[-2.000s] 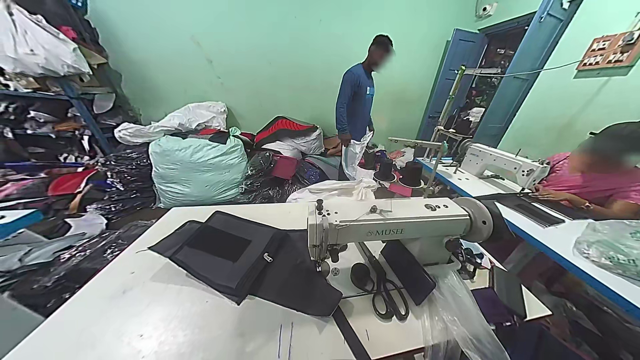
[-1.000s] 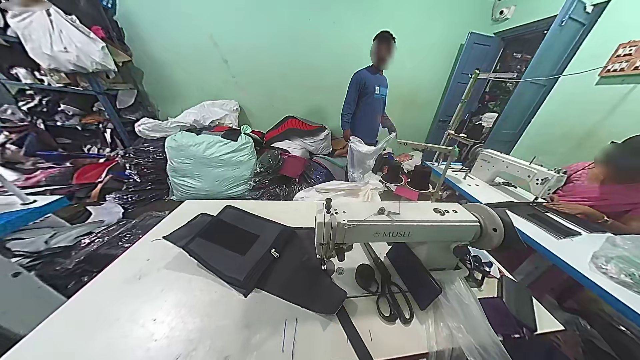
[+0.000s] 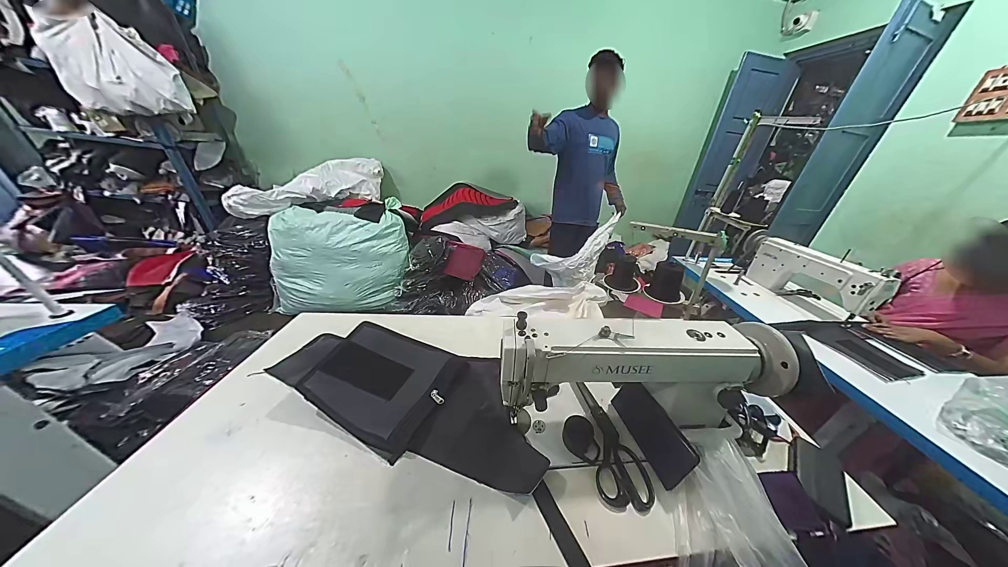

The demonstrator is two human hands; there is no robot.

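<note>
Neither my left hand nor my right hand shows in the head view. A white Musee sewing machine (image 3: 646, 354) stands on the white table (image 3: 236, 472). Left of its needle lie dark fabric pieces (image 3: 480, 417), the upper one with a black rectangular patch and a small zipper pull (image 3: 437, 397). Black-handled scissors (image 3: 622, 472) rest in front of the machine's arm, between a small dark rounded object (image 3: 580, 438) and a dark flat rectangular object (image 3: 655, 435). A black strap (image 3: 561, 524) runs toward the table's near edge.
A person in a blue shirt (image 3: 584, 165) stands behind the table, holding a white plastic bag (image 3: 587, 256). At right, another person in pink (image 3: 945, 307) sits by a second sewing machine (image 3: 823, 276). Stuffed sacks (image 3: 339, 260) and thread cones (image 3: 665, 281) are beyond the table. Clear plastic (image 3: 732, 504) hangs at its right.
The standing person has turned toward the camera and raised one arm, with the other hand on the white bag. The fabric and scissors on the table have not moved.
</note>
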